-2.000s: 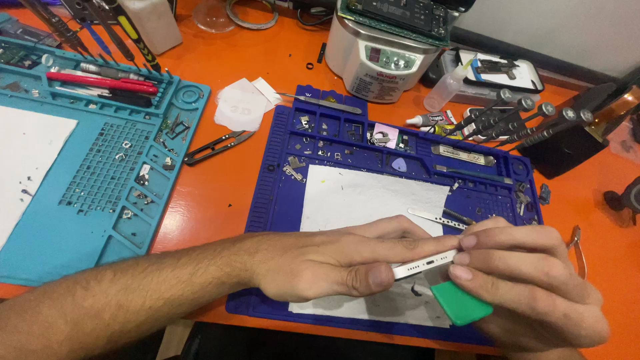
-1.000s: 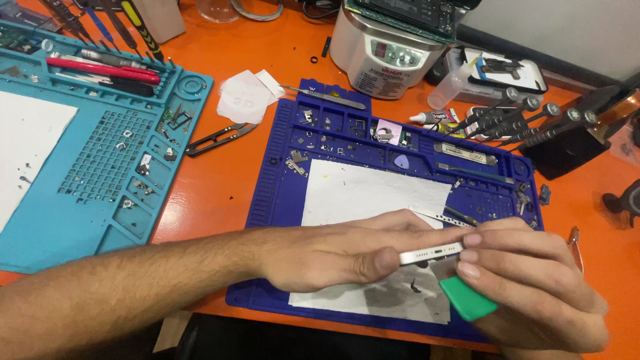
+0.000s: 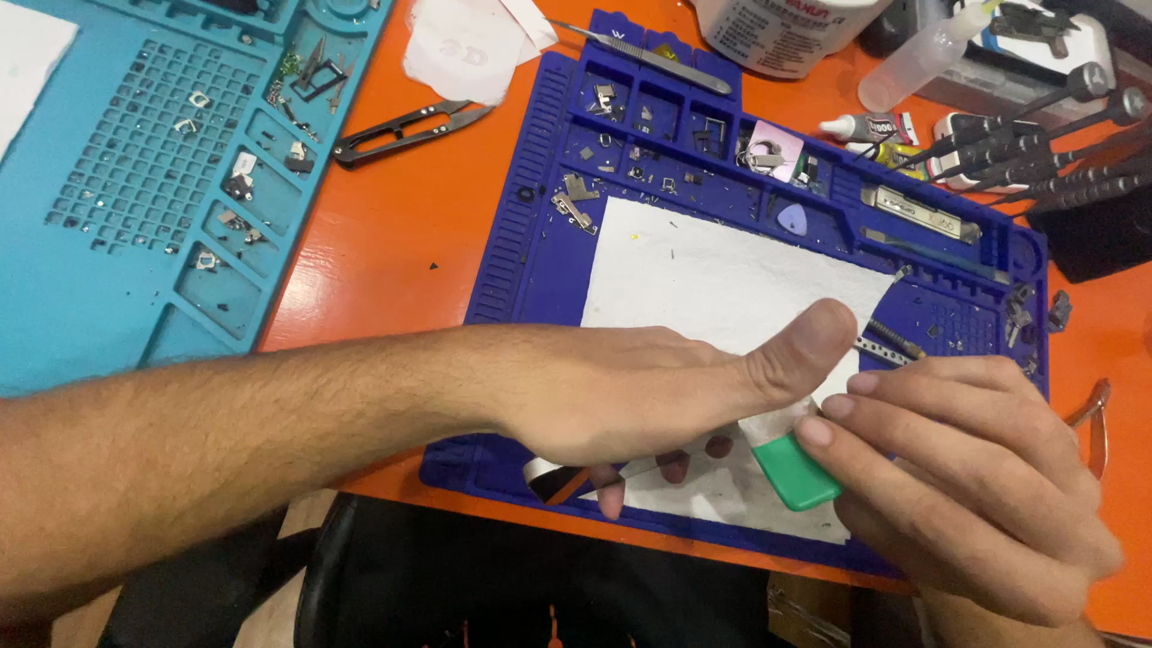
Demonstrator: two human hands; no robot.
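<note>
My left hand (image 3: 648,387) reaches in from the left over the blue work mat (image 3: 504,261), its thumb raised. Beneath its palm shows a dark, shiny-edged corner (image 3: 551,479) of what looks like the phone, with fingertips curled below; most of it is hidden. In my right hand (image 3: 972,477) is a green-handled tool (image 3: 796,472), its pale end running up near my left thumb. Both hands are above a white paper sheet (image 3: 702,270) lying on the mat.
Small metal parts and a blue pick (image 3: 792,219) lie in the mat's trays. Tweezers (image 3: 657,59) rest at its top, thread snips (image 3: 409,130) on the orange table. A teal mat (image 3: 108,297) is at left; upright screwdrivers (image 3: 1062,117) and a squeeze bottle (image 3: 922,67) stand upper right.
The white phone edge with its port, between my hands before, no longer shows. My left hand has turned, its thumb now raised off the phone. The view has moved closer to the mat.
</note>
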